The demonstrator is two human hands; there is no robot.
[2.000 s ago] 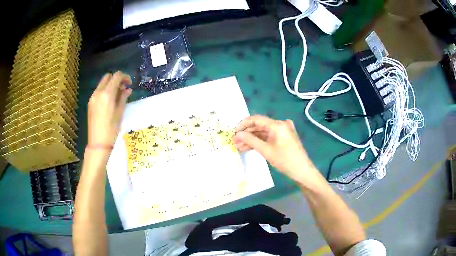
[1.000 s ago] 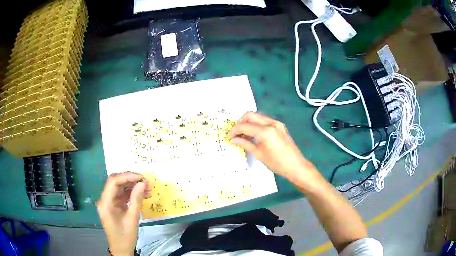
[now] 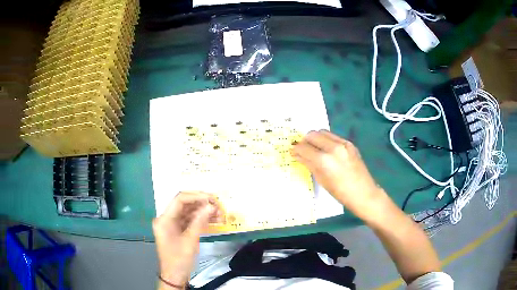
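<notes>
The yellow circuit board panel (image 3: 249, 170) lies on the white work sheet (image 3: 170, 113), partly washed out by glare. Small black components (image 3: 238, 123) stand in rows on its far half. My right hand (image 3: 334, 161) is over the panel's right side, thumb and fingertips together; whether it holds a part cannot be told. My left hand (image 3: 187, 224) is at the panel's near left corner, fingers curled and blurred; whether it holds anything cannot be told. A shiny dark component bag (image 3: 249, 48) lies behind the sheet, with loose black components (image 3: 235, 79) at its near edge.
Stacked yellow panels (image 3: 85, 79) stand at the left over a black slotted rack (image 3: 83, 187). At the right are a looped white cable (image 3: 397, 116), a white oblong block (image 3: 416, 28), a black hub (image 3: 456, 113) with tangled white cables (image 3: 482, 153), and a black plug (image 3: 419, 144).
My left hand has come from near the bag to the panel's near left corner. My right hand stays at the panel's right side. The whole view has shifted, moving the scene rightward.
</notes>
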